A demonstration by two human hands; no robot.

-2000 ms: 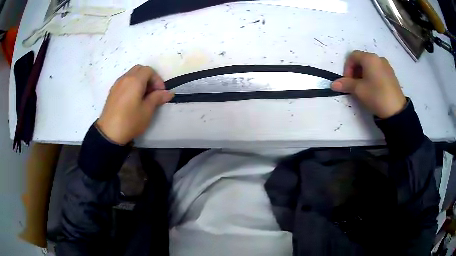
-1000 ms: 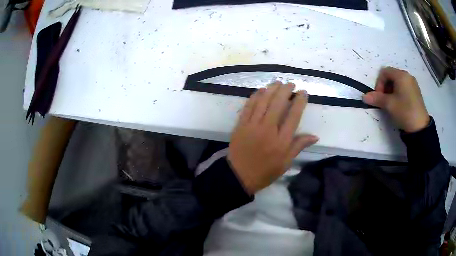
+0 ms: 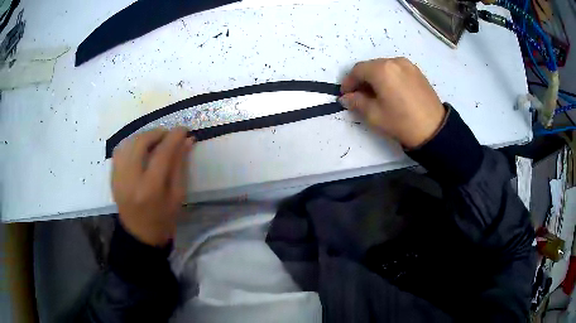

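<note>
A long crescent cloth piece (image 3: 271, 118) lies flat on the white table, its dark edges folded as a narrow border around a shiny silver template (image 3: 243, 108). My right hand (image 3: 395, 101) pinches the right tip of the cloth piece between thumb and fingers. My left hand (image 3: 151, 183) is blurred, its fingertips on the lower dark border near the left end and covering part of it. Whether the left fingers grip the cloth or only rest on it cannot be told.
A flat black cut piece (image 3: 142, 28) lies at the far left. Cream scraps (image 3: 28, 69) lie at the left edge. The iron's metal soleplate (image 3: 436, 19) shows at the far right, with blue tubing (image 3: 537, 44) beyond. The table's front edge (image 3: 252, 191) runs below the hands.
The view has swung towards the right. My left hand has moved from the middle of the lower border to near the left end. My right hand still holds the right tip.
</note>
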